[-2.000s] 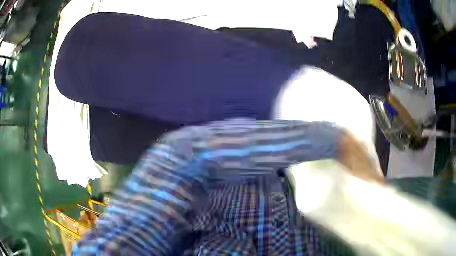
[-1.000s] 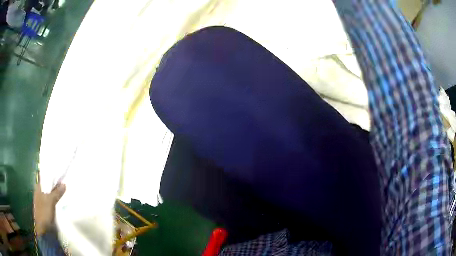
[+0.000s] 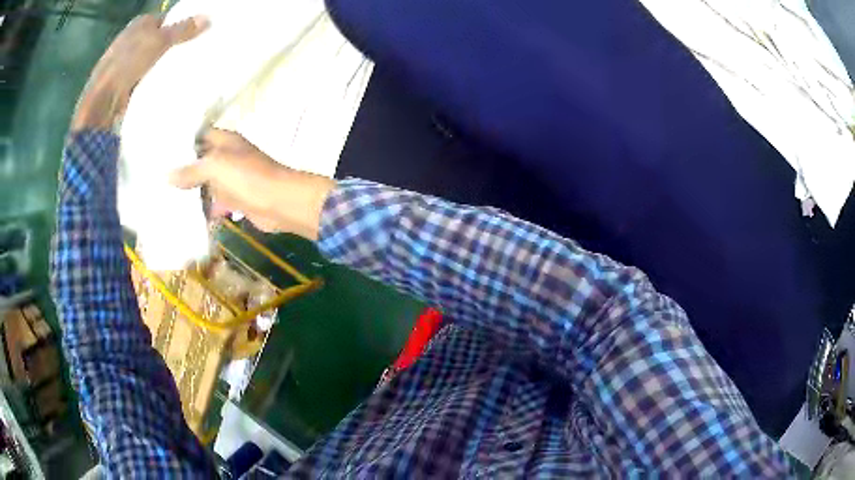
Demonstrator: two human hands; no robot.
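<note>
A white garment [image 3: 164, 211] hangs in a bright bundle at the left edge of the table, partly overexposed. My left hand [image 3: 131, 66] is on its outer left side, thumb over the cloth and the other fingers hidden behind it. My right hand [image 3: 248, 183] pinches its inner edge, thumb on top. The navy padded sleeve board [image 3: 562, 103] runs bare from top centre to lower right. The darker table cover [image 3: 403, 131] shows beside it.
More white cloth [image 3: 778, 84] lies at the upper right. The steam iron [image 3: 825, 380] is partly in view at the right edge. A yellow-framed cart [image 3: 220, 323] stands below the bundle. A red handle [image 3: 418, 339] is close to my body, above the green floor [image 3: 328, 347].
My right hand has come across to the left and taken hold of the garment. My left hand has moved up along it. The view has shifted, and the board appears further right.
</note>
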